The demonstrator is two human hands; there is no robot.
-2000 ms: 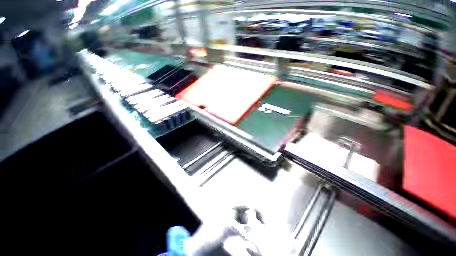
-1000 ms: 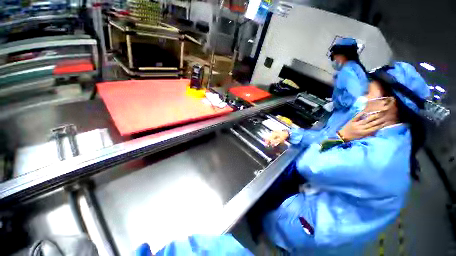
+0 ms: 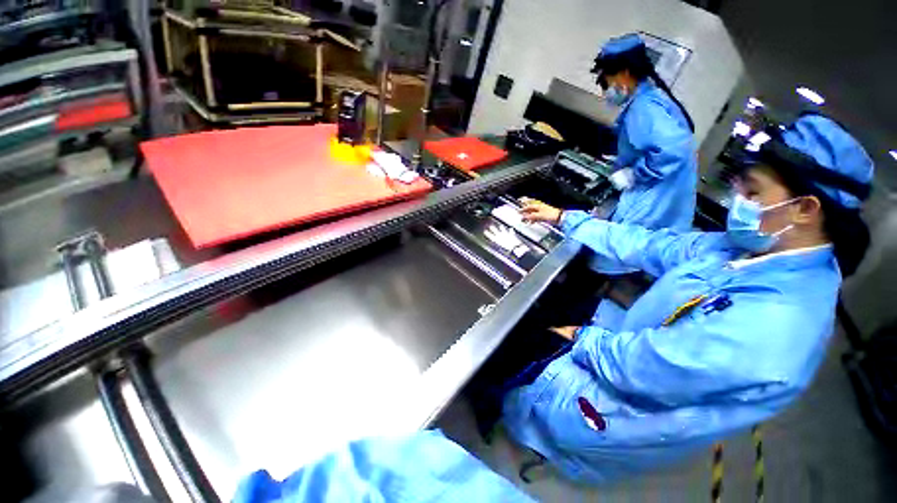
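Note:
The stainless bench top lies nearest in front of me, bright with glare. The grey metal conveyor rail runs along its far side from lower left to upper right. Paired round guide rods cross the bench at lower left. A blue sleeve is at the bottom edge; its hand does not show. A pale blurred shape at the bottom left corner may be part of my left gloved hand, too cut off to tell. My right hand is not visible.
Beyond the rail lies a red mat with a black device on a yellow base. A seated person in blue at the right reaches onto the line. Another person stands farther back. A framed cart stands behind.
The view has swung from the rack side to the red mat and the people. Since the last earlier frame, the near person's raised hand has left the face, and an arm now reaches onto the line.

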